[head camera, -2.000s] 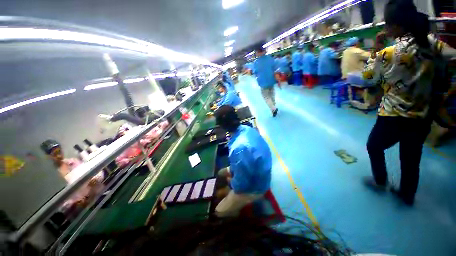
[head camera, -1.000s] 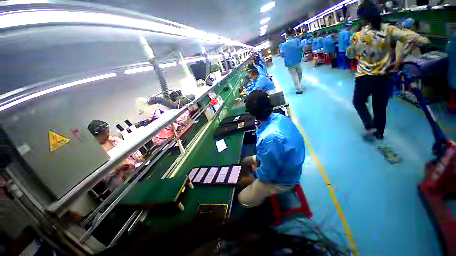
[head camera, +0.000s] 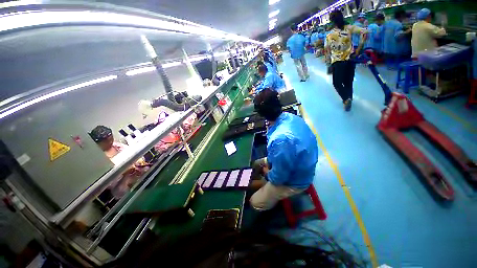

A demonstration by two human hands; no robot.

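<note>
Neither of my hands is in view. Nearest in front of me is a green-topped bench (head camera: 214, 197). A black component tray (head camera: 225, 178) with several pale flat pieces in its pockets lies on it. A white sheet (head camera: 230, 148) and a black tray or case (head camera: 246, 127) lie farther along the bench. A seated person in a blue coat (head camera: 292, 149) is beside the bench on a red stool (head camera: 317, 208). Dark, blurred strands cover the bottom edge of the picture.
A person in a patterned shirt (head camera: 341, 47) is in the blue aisle (head camera: 340, 136) with a red pallet jack (head camera: 401, 112) behind. Another person in blue (head camera: 296, 46) is farther off. Seated workers line the right bench. A metal rail (head camera: 131, 159) runs along the left.
The person in the patterned shirt has moved farther up the aisle, and the red pallet jack has come fully into view behind. The view has swung, bringing the grey panel into sight.
</note>
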